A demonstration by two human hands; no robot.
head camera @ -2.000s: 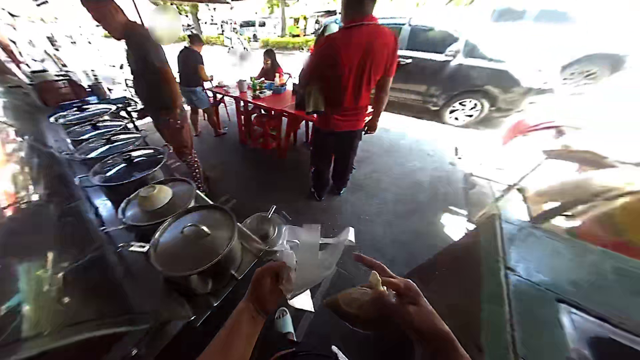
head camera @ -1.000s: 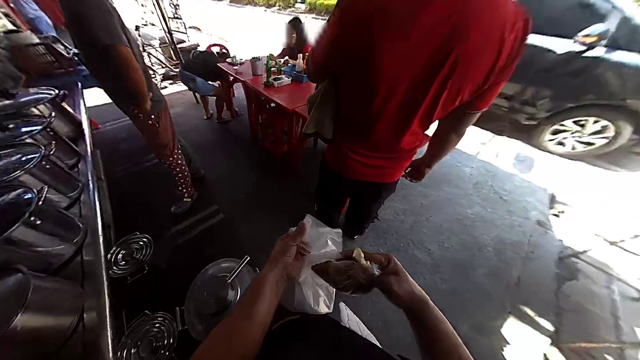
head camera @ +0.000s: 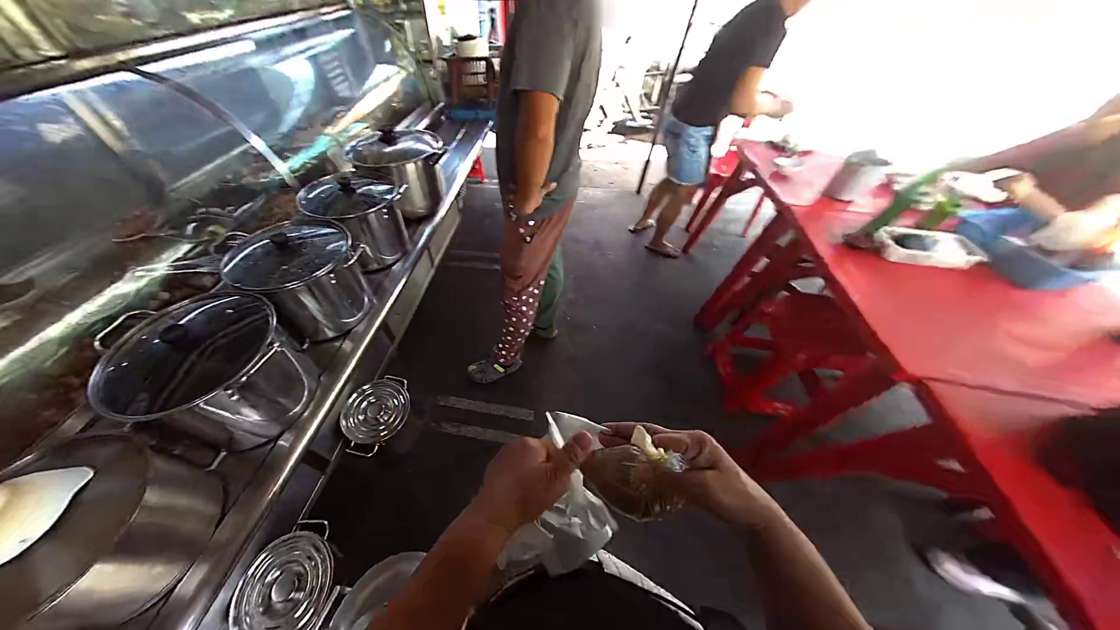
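My left hand [head camera: 534, 481] grips a white plastic bag [head camera: 573, 525] by its upper part, and the bag hangs down below the fingers. Beside it, my right hand [head camera: 700, 468] holds a tied clear plastic bag with brown contents [head camera: 632, 481]; its pale knotted top shows between thumb and fingers. The two bags meet or nearly meet in front of my body. Whether the tied bag is partly inside the white one I cannot tell.
Lidded steel pots [head camera: 293, 271] line a metal counter [head camera: 319, 402] at left, by a glass display case [head camera: 219, 114]. A person in grey [head camera: 547, 114] stands ahead; another in black [head camera: 726, 66] is beyond. At right is a red table [head camera: 954, 306] with a seated person.
The view has swung left toward the pots and counter. The person in the red shirt and the car are out of view. Both hands still hold their bags, now close together.
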